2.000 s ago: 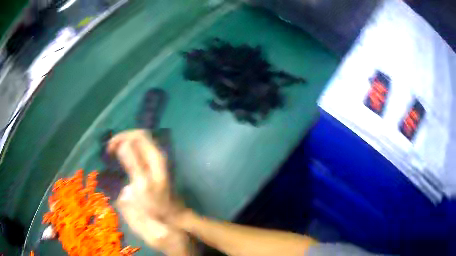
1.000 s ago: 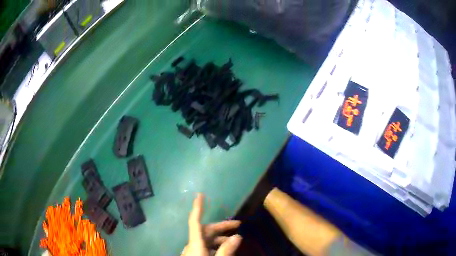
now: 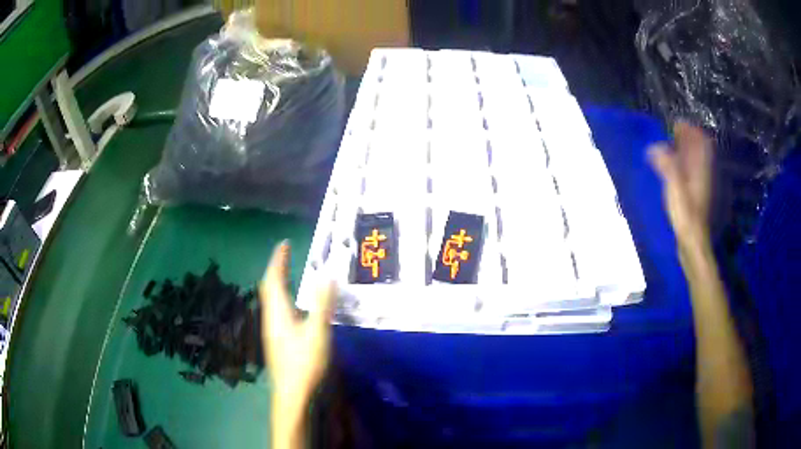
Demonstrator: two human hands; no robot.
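Observation:
My left hand (image 3: 297, 338) is raised with fingers apart at the white tray's near left corner, blurred and holding nothing that I can see. My right hand (image 3: 689, 167) is raised beyond the tray's right side, blurred, near a clear plastic bag (image 3: 720, 70) at the far right; whether it touches the bag is unclear. The white ribbed tray (image 3: 457, 149) lies stacked on the blue bin (image 3: 492, 377). Two fitted black housings with orange patterns lie side by side at its near edge, one at left (image 3: 375, 248) and one at right (image 3: 458, 249).
A heap of small black parts (image 3: 198, 324) lies on the green bench (image 3: 211, 421). Loose black housings (image 3: 127, 408) are at the lower left. A large bag of black parts with a white label (image 3: 255, 131) stands behind the heap. A cardboard box (image 3: 342, 26) is at the back.
The view has swung right, bringing the whole tray and the large bag into sight and leaving the orange heap outside. My right hand has moved out to the tray's far right side.

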